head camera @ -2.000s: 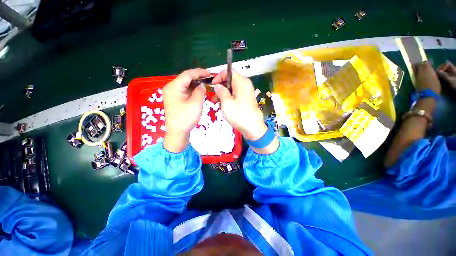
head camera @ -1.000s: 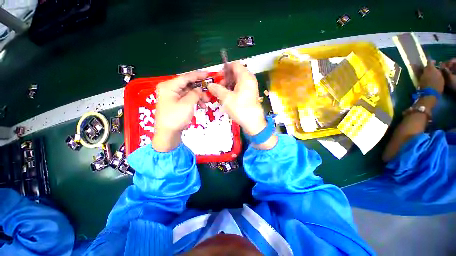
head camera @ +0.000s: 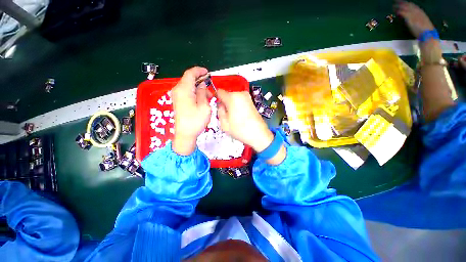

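My left hand (head camera: 190, 110) is above the red tray (head camera: 142, 123) and pinches a small dark electronic assembly (head camera: 203, 80) at its fingertips. My right hand (head camera: 240, 116), with a blue wrist strap (head camera: 271, 147), is beside it over the tray. It holds thin tweezers (head camera: 212, 87), whose tip points up at the assembly; most of the tweezers is hidden by the fingers. Loose white pieces (head camera: 220, 146) lie in the tray, partly under my hands.
A yellow tray (head camera: 407, 115) with striped sheets stands on the right. A pale yellow ring (head camera: 117, 134) and dark modules lie on the left, beside a black compartment tray (head camera: 50, 166). A pale rail (head camera: 76, 108) crosses behind. A neighbour's hand (head camera: 415, 19) reaches over the green surface at upper right.
My right hand has turned, so the tweezers now point at the assembly instead of standing up away from it. The neighbour's hand has left the long strip and moved up and left.
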